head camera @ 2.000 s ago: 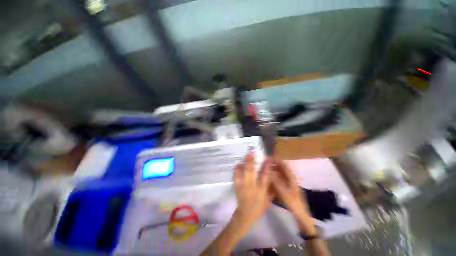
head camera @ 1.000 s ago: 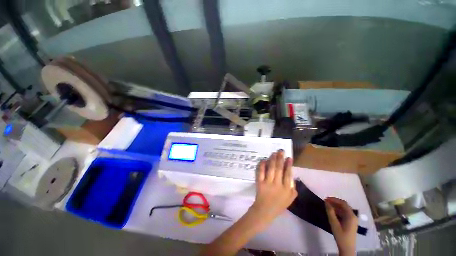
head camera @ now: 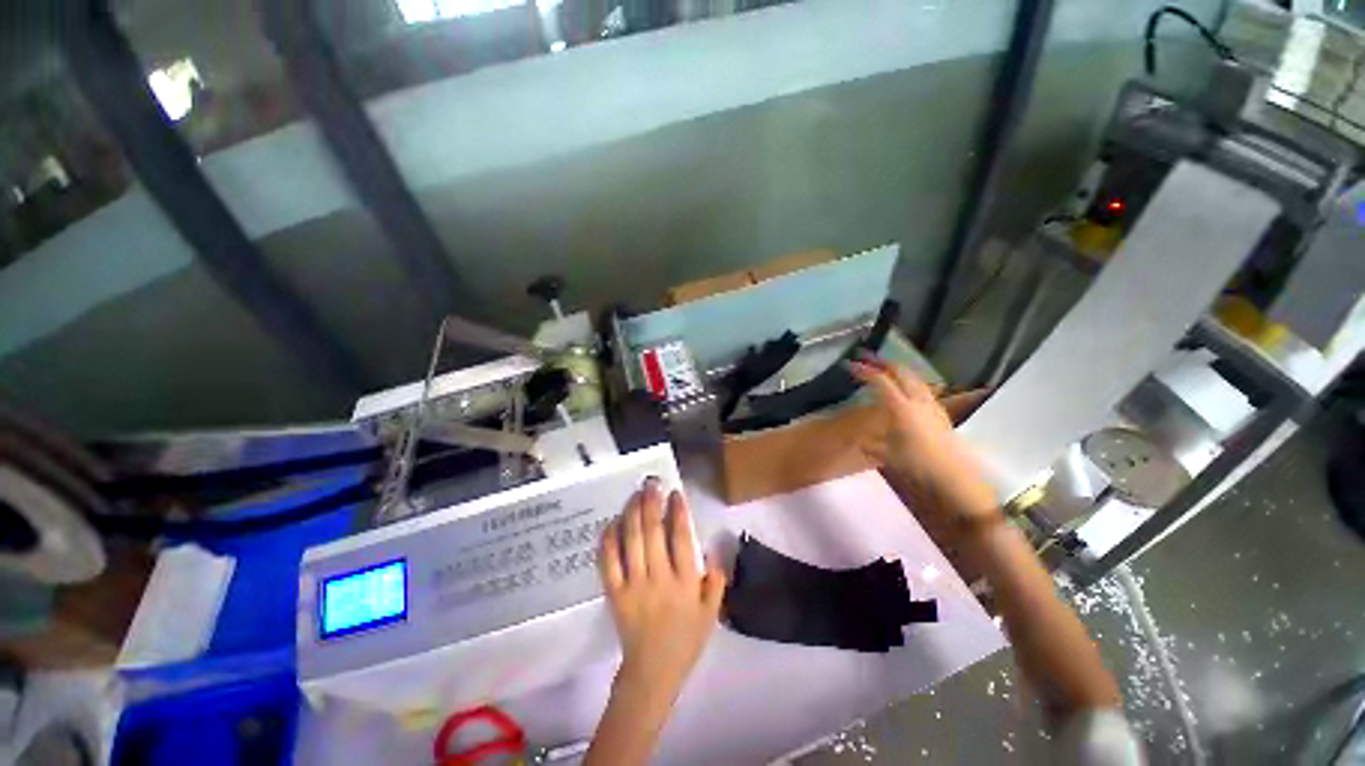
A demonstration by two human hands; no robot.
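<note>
The strip cutting machine stands in front of me with its blue screen lit. My left hand rests on its right end, fingers spread, holding nothing. A fanned stack of black cut strips lies on the white bench, right of that hand. My right hand reaches over the cardboard box. Its fingertips are at the upper end of loose black strips on the box's pale flap; whether they grip one is unclear.
Red-handled scissors lie at the bottom edge, partly cut off. Blue trays and a strip reel are at left. White web material slopes at right. White scraps lie on the floor.
The view has turned right. My right hand has left the black strips on the bench and moved up to the box. My left hand stays on the machine's right end.
</note>
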